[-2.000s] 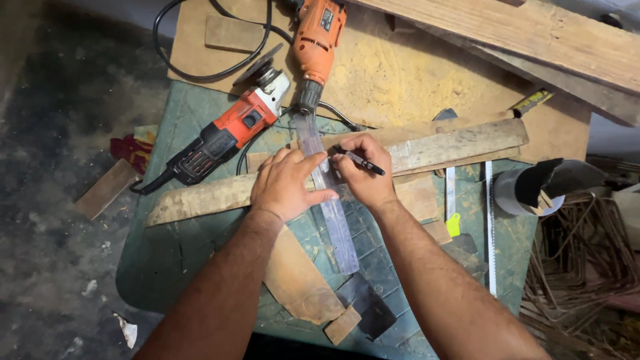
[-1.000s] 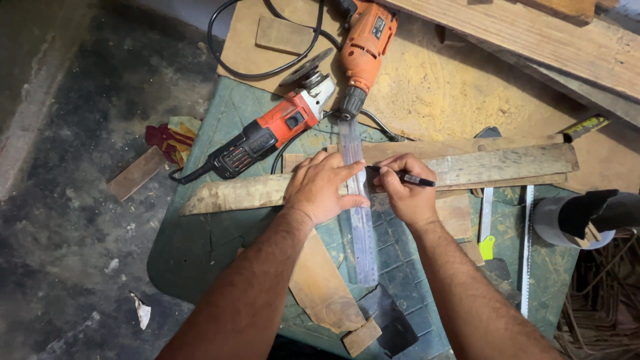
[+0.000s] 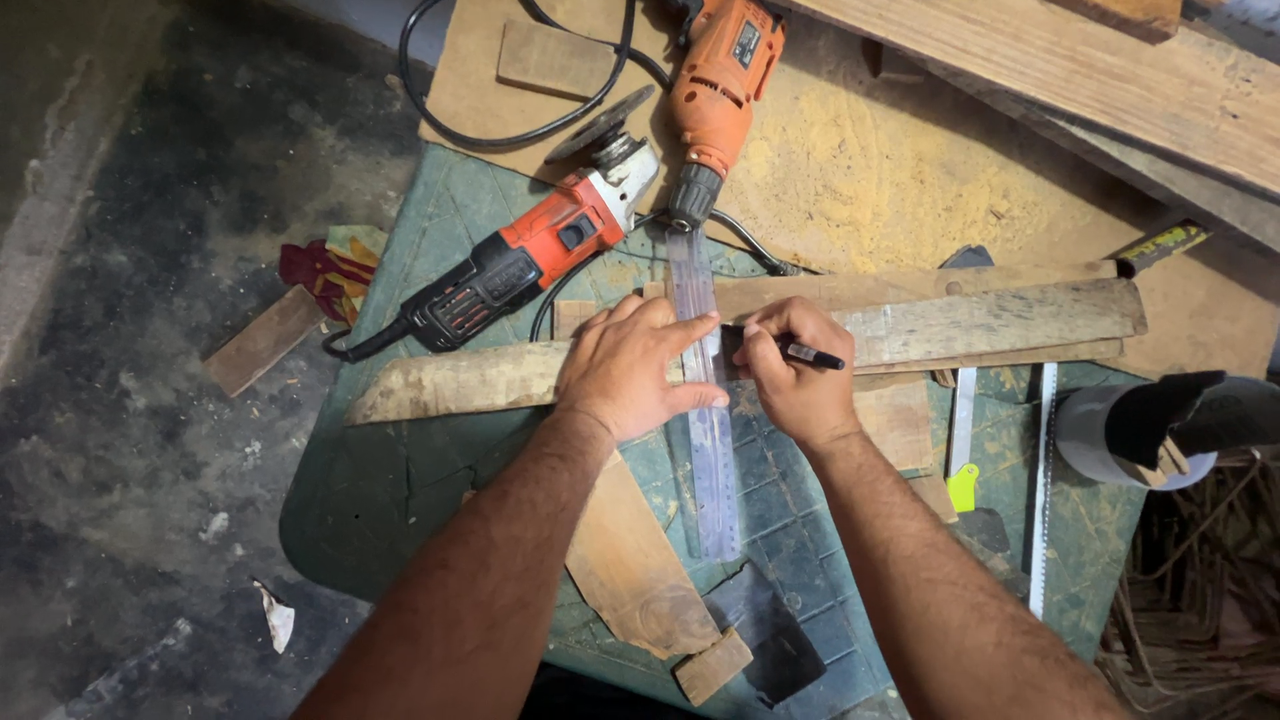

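Observation:
My left hand (image 3: 640, 365) presses a clear plastic ruler (image 3: 712, 470) across a long narrow wooden board (image 3: 1000, 318), thumb and index finger lying on the ruler. Just right of the ruler, my right hand (image 3: 800, 370) grips a black marker pen (image 3: 815, 356); its tip is hidden by the fingers and their shadow. An orange power drill (image 3: 715, 100) lies with its chuck over the ruler's upper end. To the left of the drill rests a red and black angle grinder (image 3: 530, 255).
The green table (image 3: 375, 500) also bears a wood offcut (image 3: 640, 560), a saw blade (image 3: 1042, 490) and a white container (image 3: 1085, 430) at the right. Large planks (image 3: 1100, 90) cross the upper right. A sawdust-covered sheet (image 3: 880, 170) lies behind the board.
The view has shifted left, so the table sits further right in the frame. Both hands stay at the ruler, the right one still holding the marker.

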